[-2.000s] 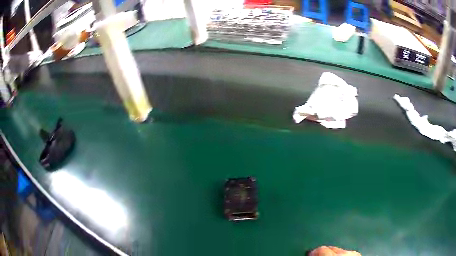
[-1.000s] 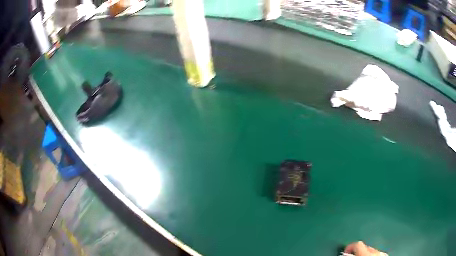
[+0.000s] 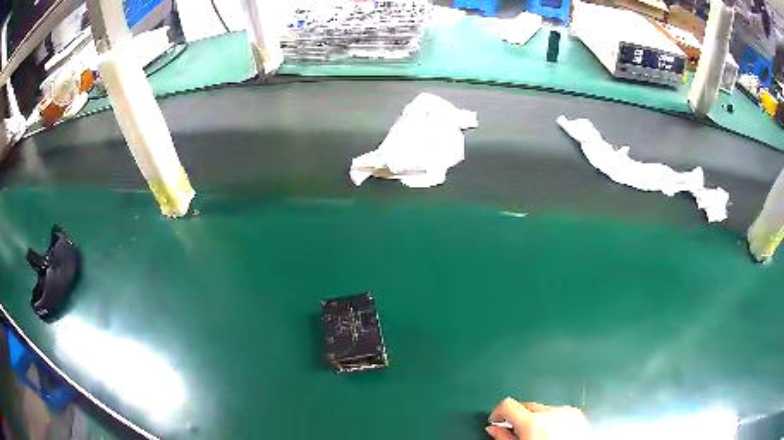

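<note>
A palm-sized black box (image 3: 353,331) lies flat on the green bench top, left of the middle; nothing touches it. My right hand (image 3: 540,421) is at the bottom edge, cut off there, to the right of and below the box. Its fingers are bent and pinch a small white and dark thing (image 3: 501,424); most of this thing is hidden or out of the picture. My left hand is not in view.
A black strap mount (image 3: 56,275) lies at the left. White crumpled cloths (image 3: 421,146) lie on the dark conveyor belt (image 3: 284,137). Wrapped posts stand at left (image 3: 142,129) and right (image 3: 765,228). A pale meter (image 3: 632,51) stands on the far bench.
The view has swung to the right, so the box, strap mount and cloths sit further left in the picture. More of my right hand shows at the bottom edge.
</note>
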